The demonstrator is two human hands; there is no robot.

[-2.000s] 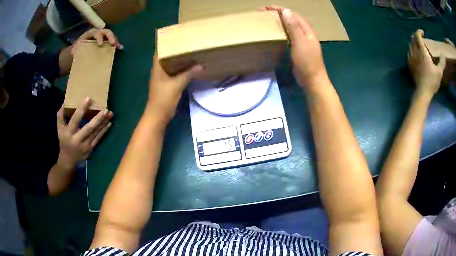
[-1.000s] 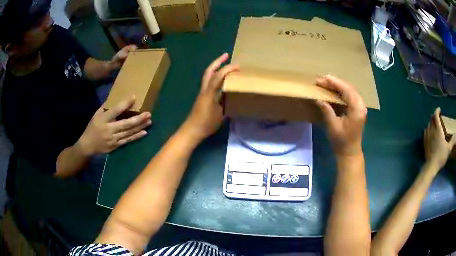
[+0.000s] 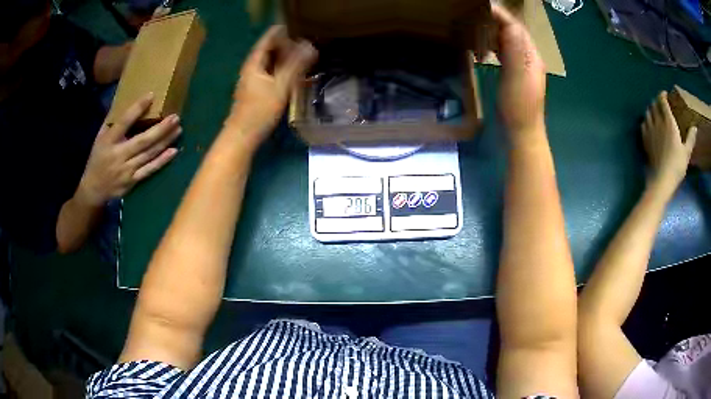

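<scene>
A brown mailer box (image 3: 390, 131) sits on the white bench scale (image 3: 386, 234) with its lid raised. Inside are a shiny clear bagged item (image 3: 340, 100) at the left and dark cables or parts (image 3: 405, 101), blurred. The scale display shows about 206. My left hand (image 3: 269, 82) is at the box's upper left corner, blurred, fingers curled at the lid's side. My right hand (image 3: 518, 74) is at the raised lid's right side. The scale plate is mostly hidden under the box.
A tan cardboard sheet (image 3: 546, 43) lies behind the box. At left a person holds a closed brown carton (image 3: 156, 66). At right another person's hand (image 3: 664, 144) holds a brown carton (image 3: 692, 117). Loose wires (image 3: 651, 35) lie at the far right.
The closed box has come down onto the scale and its lid has opened, showing the contents. The display now reads about 206. The camera view has shifted.
</scene>
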